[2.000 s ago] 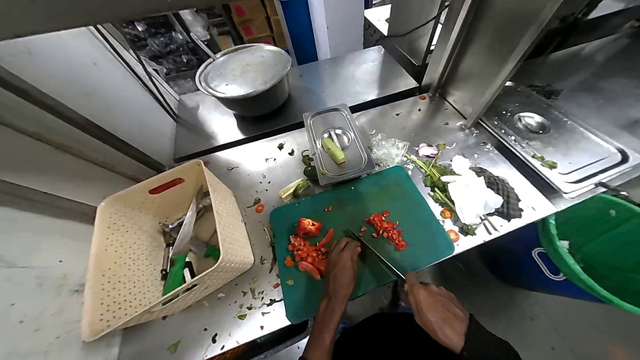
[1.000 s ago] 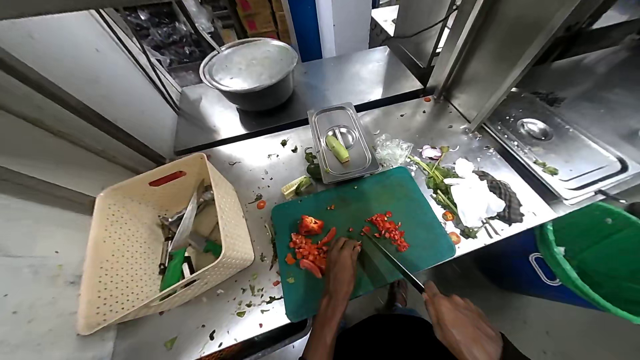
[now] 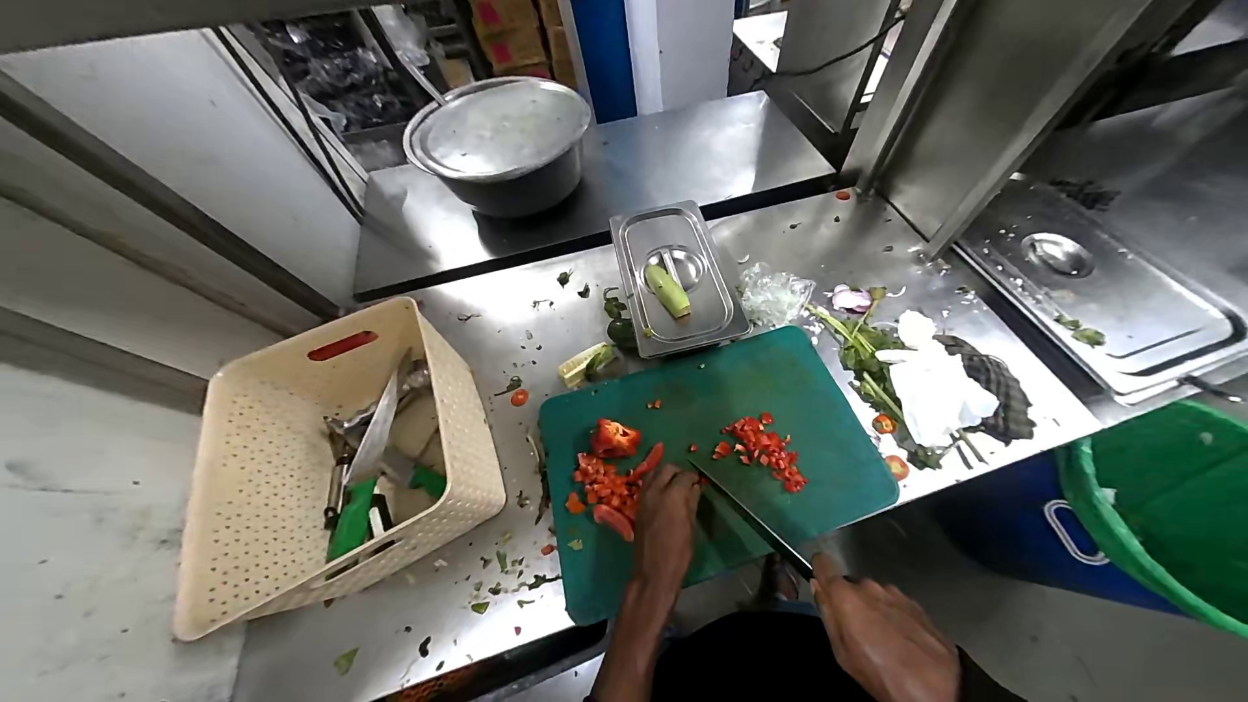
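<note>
On a green cutting board [image 3: 731, 380], my left hand [image 3: 668, 517] rests with bent fingertips beside the knife tip; whatever lies under the fingers is mostly hidden. My right hand [image 3: 877, 624] grips the handle of a kitchen knife [image 3: 751, 517], its blade slanting up-left over the board. Chopped red pepper [image 3: 765, 450] lies right of the blade. More red pieces [image 3: 600, 478], longer strips and a cut red pepper chunk [image 3: 614, 439] are left of my left hand. A steel container lid [image 3: 692, 336] behind the board carries a green vegetable piece [image 3: 667, 291].
A cream plastic basket [image 3: 478, 439] with knives and tools stands left. A lidded pot [image 3: 526, 166] sits on the rear steel surface. Right of the board lie herb stems [image 3: 858, 341], a white crumpled bag [image 3: 936, 395] and clear plastic [image 3: 773, 295]. A green-lined bin [image 3: 1150, 487] stands lower right.
Compared with two seconds ago, my right hand and the knife handle have moved down and to the right. The left hand stays beside the blade on the board.
</note>
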